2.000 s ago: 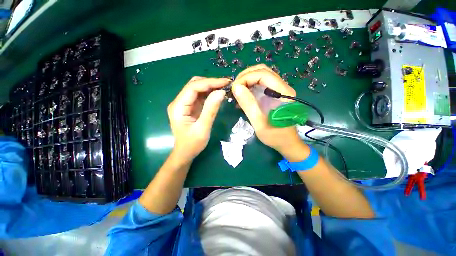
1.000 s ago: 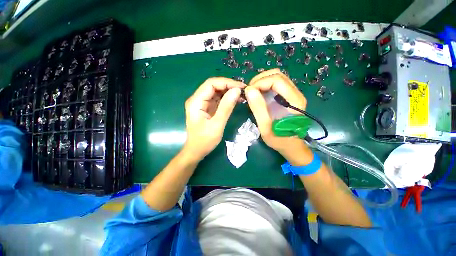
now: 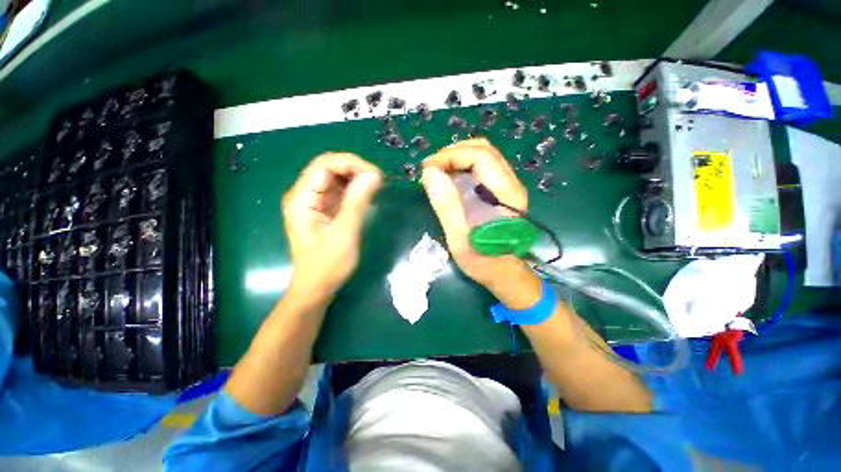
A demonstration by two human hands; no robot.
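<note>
My right hand [image 3: 475, 207] holds the dispensing syringe, a clear pinkish barrel with a bright green adapter head [image 3: 503, 237] at its rear; its needle tip is too small to make out. My left hand [image 3: 325, 221] is apart from it to the left, fingertips pinched and blurred. A small dark bit shows within its curled fingers, but I cannot tell whether it is held. Many small components [image 3: 456, 122] lie scattered beyond my hands. A crumpled white wipe [image 3: 417, 278] lies between my forearms.
Black blister trays [image 3: 120, 240] stand at the left. The grey dispensing controller [image 3: 715, 180] is at the right, with a blue bin [image 3: 795, 88] behind it. A clear air hose [image 3: 599, 293] loops by my right wrist. White cloth [image 3: 710, 295] and a red clip [image 3: 726, 350] lie lower right.
My hands were together at the fingertips around a small component; now they are apart, the left hand having moved left. The whole view has also shifted.
</note>
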